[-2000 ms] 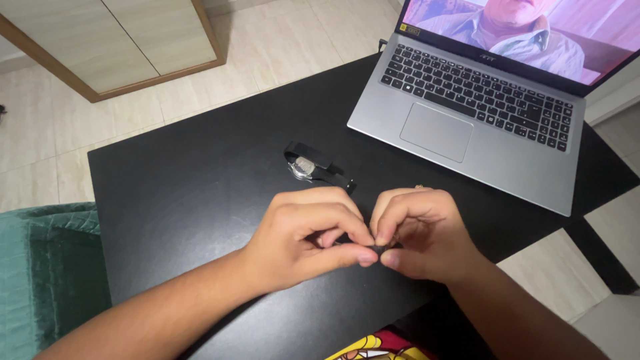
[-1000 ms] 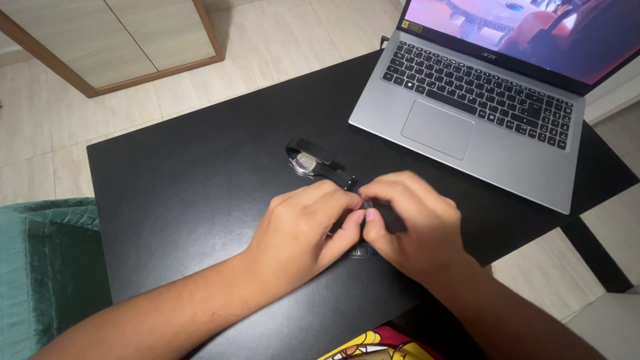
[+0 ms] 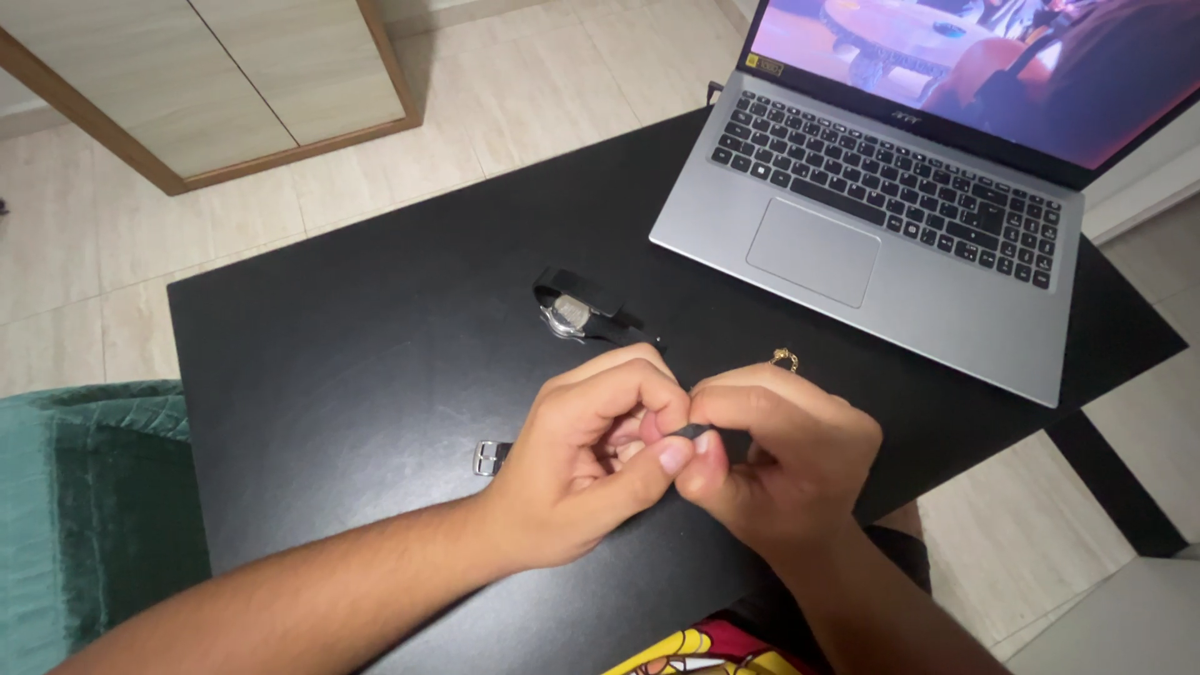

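Both hands meet over the black table (image 3: 375, 375). Thumb and fingers of my left hand (image 3: 600, 450) pinch a small dark piece (image 3: 692, 431), perhaps part of a strap; my right hand (image 3: 787, 450) grips it from the other side, and most of it is hidden. Beyond the fingers lies a wristwatch (image 3: 566, 317) with a black strap, its case tilted on edge. A silver buckle (image 3: 487, 457) on a black strap end shows beside my left hand. Just behind my right hand, a small gold-coloured ring-like object (image 3: 786, 358) is partly covered.
An open grey laptop (image 3: 816, 253) with a lit screen stands at the back right of the table. A green quilted seat (image 3: 103, 487) is at the left edge. A wood-framed cabinet (image 3: 234, 84) stands on the tiled floor at the back left. Patterned cloth (image 3: 703, 652) shows at the bottom.
The hands have shifted, and the buckle and the gold-coloured object now show beside them. Both hands stay together around the small dark piece. The picture on the laptop screen has changed.
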